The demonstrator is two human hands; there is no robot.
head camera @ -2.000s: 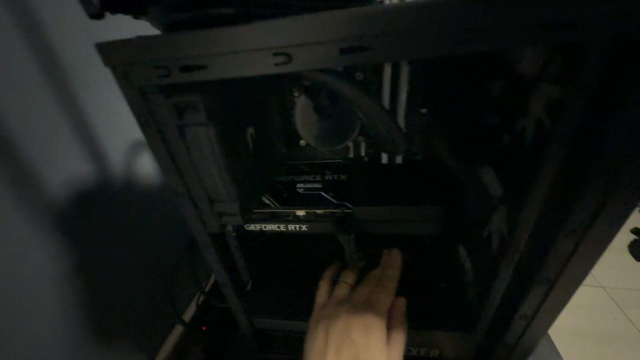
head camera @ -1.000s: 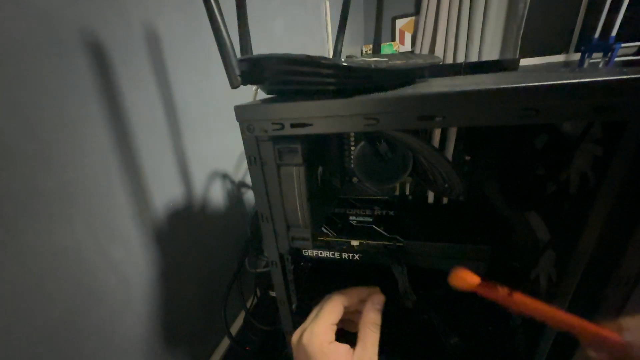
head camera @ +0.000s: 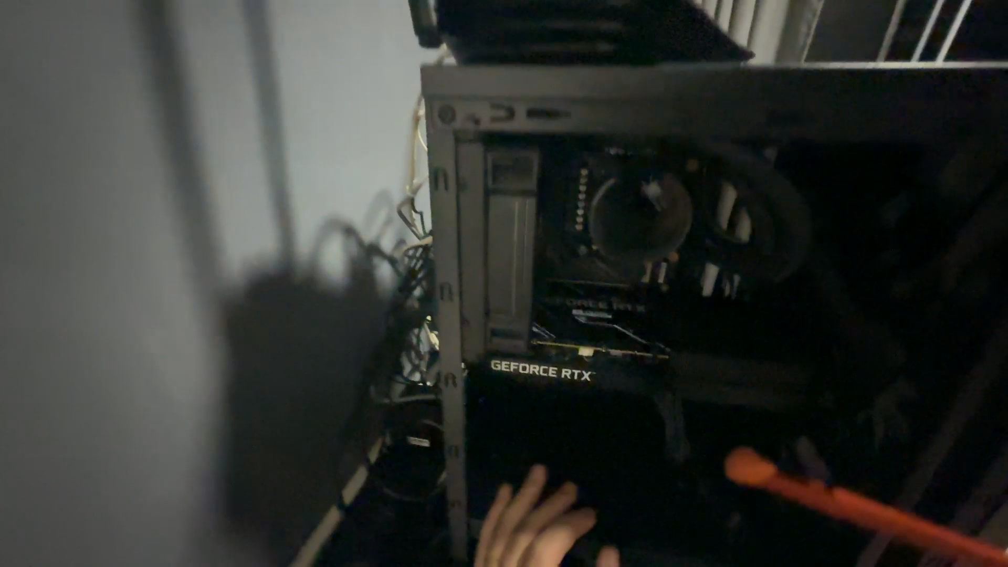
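Note:
A dark computer case [head camera: 551,87] stands with its inside showing. Within it are a graphics card [head camera: 543,370] marked GEFORCE RTX and a round CPU cooler pump [head camera: 639,214] with thick tubes curving to its right. My left hand [head camera: 535,524] is at the lower edge, fingers apart and empty, in front of the case's lower part; whether it touches anything is unclear. An orange stick-like tool [head camera: 850,508], blurred, with a rounded end, reaches in from the lower right. The hand behind the tool is out of view.
On top of the case sits a black router [head camera: 567,31]. Tangled cables [head camera: 409,291] hang behind the case's left edge, beside a grey wall [head camera: 331,118] that bears dark shadows. A pale strip [head camera: 335,512] runs along the wall's foot.
The orange tool, absent two seconds ago, is in view from one second ago. My left hand's curled fingers have spread. The view has moved closer to the case since one second ago.

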